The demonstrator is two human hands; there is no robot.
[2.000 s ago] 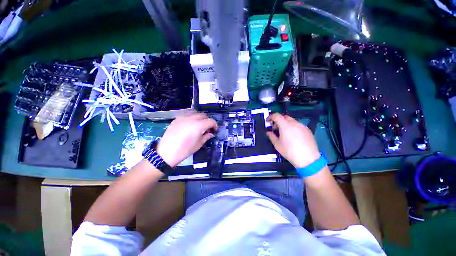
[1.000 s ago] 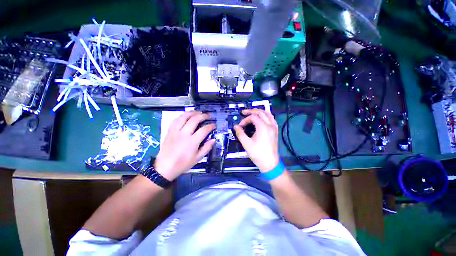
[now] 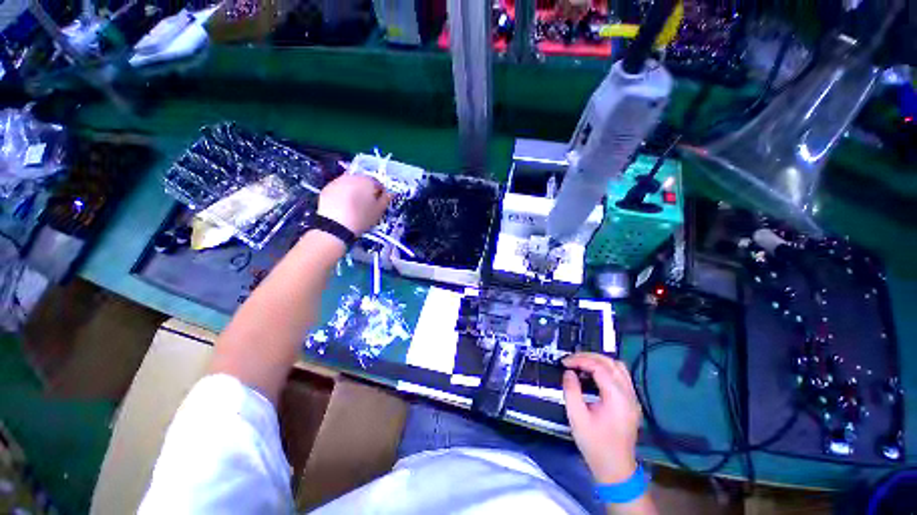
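Note:
My left hand (image 3: pixel 352 202) is over the box of white strips (image 3: pixel 379 168) at the left; its fingertips are among the strips and I cannot tell whether they grip one. My right hand (image 3: pixel 605 407) is at the lower right edge of the dark assembly fixture (image 3: pixel 503 370), thumb and index finger close together at its edge; whether they hold something small is unclear. Small dark parts sit in the fixture, which lies on a black-and-white board (image 3: pixel 433 332). The grey electric screwdriver (image 3: pixel 613 141) hangs above and behind the fixture.
Behind the fixture stand a white screw feeder (image 3: pixel 511 254) and a green power supply (image 3: pixel 633 216). A heap of black parts (image 3: pixel 442 221) and a glittering pile (image 3: pixel 367 324) are left. Black cables (image 3: pixel 692 458) and a black tray of wired components (image 3: pixel 784 392) are right.
My left hand has left the fixture and moved up and left to the strip box. My right hand has moved to the fixture's lower right edge. The view has turned and shifted left.

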